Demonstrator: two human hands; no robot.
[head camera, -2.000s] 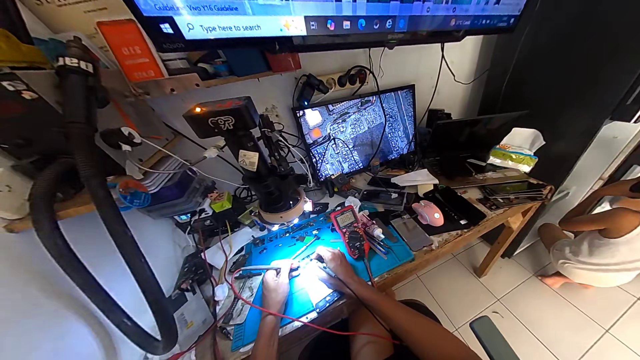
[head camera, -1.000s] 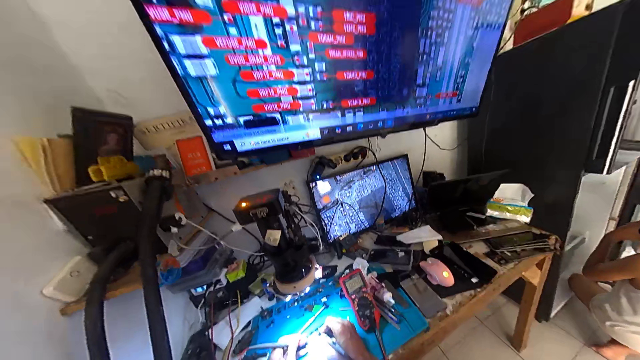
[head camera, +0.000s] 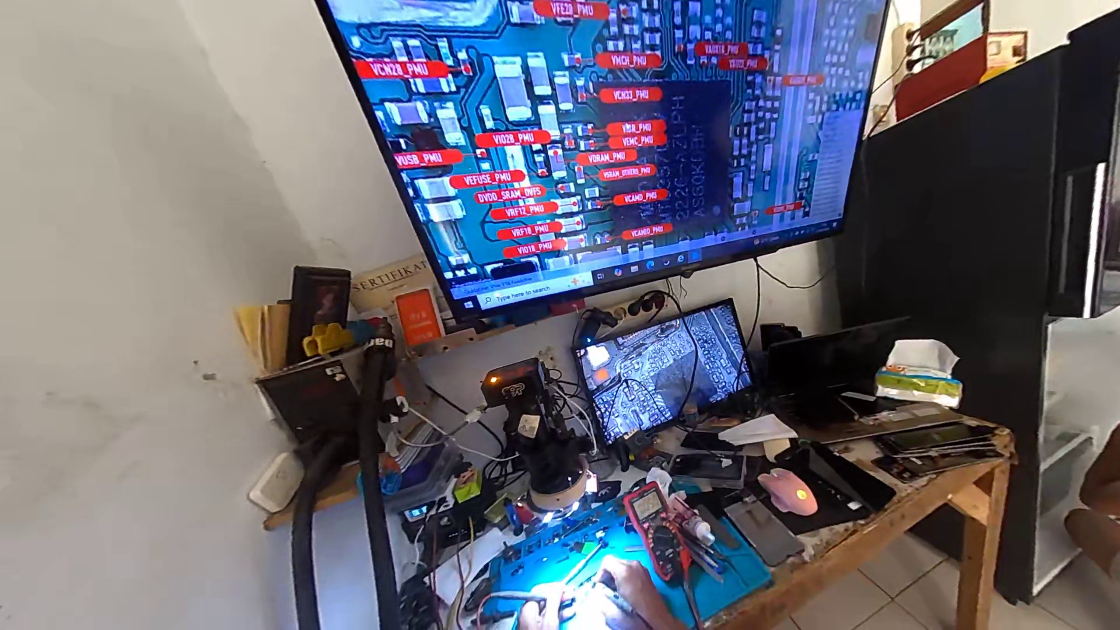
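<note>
At the bottom edge, my left hand (head camera: 544, 610) holds a slim dark probe with a cable over the blue repair mat (head camera: 739, 569). To its right, my right hand (head camera: 632, 588) is closed around another dark probe. Glare from the lamp hides the work between them and the tips. A red digital multimeter (head camera: 656, 531) lies just right of my right hand, its lead running down the mat. Above my hands stands a black microscope (head camera: 553, 464) with a lit ring. The monitor (head camera: 669, 372) shows a magnified circuit board; the large screen (head camera: 612, 131) shows a labelled board picture.
A pink mouse (head camera: 787, 492), a grey phone (head camera: 763, 529) and a tissue pack (head camera: 919, 385) lie on the wooden table (head camera: 954, 490) at right. Black hoses (head camera: 372, 490) hang at left. A black refrigerator (head camera: 945, 289) stands at right, with part of another person (head camera: 1098, 499) beside it.
The view has tilted upward, bringing in more of the large screen. That screen's picture has changed to a close view of a board with red labels. My hands remain over the mat.
</note>
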